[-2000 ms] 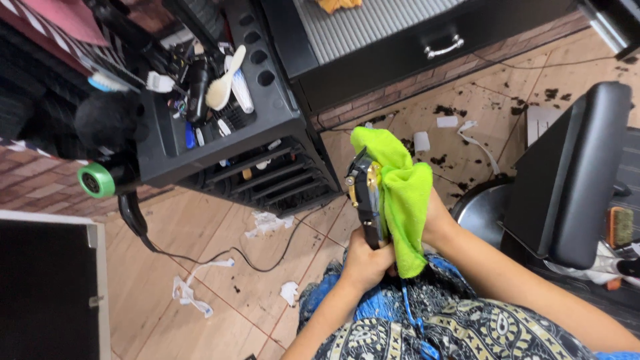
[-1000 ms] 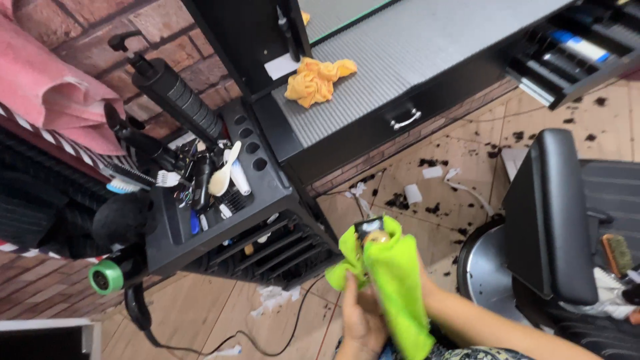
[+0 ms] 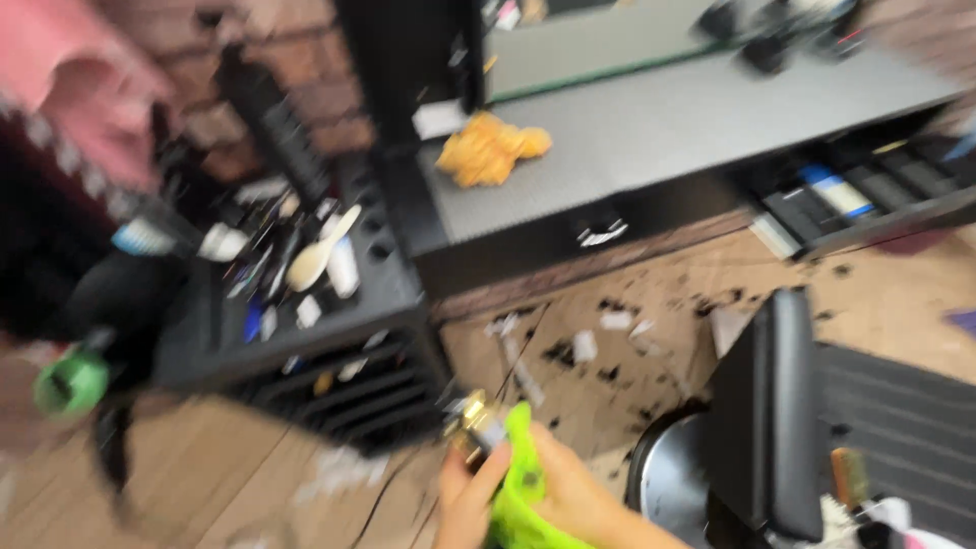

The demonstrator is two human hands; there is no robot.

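Note:
Low in the blurred head view, my left hand (image 3: 469,488) grips a black and gold hair clipper (image 3: 476,427), its gold end pointing up and away. My right hand (image 3: 568,484) holds a lime-green cloth (image 3: 522,480) against the clipper's right side. The cloth hangs down between my hands and bears a dark spot. My right fingers are partly hidden behind the cloth, and the clipper's lower part is covered by my left fingers.
A black trolley (image 3: 305,343) holding brushes and tools stands left, a hair dryer (image 3: 72,381) at its side. Beyond are a counter with an orange cloth (image 3: 492,149) and an open drawer (image 3: 862,198). A black salon chair (image 3: 770,412) stands right. Hair and paper scraps litter the floor.
The lime-green cloth, wrapped around the clipper a second ago, now lies to its right, leaving the gold end uncovered. The view has swung toward the counter and the open drawer.

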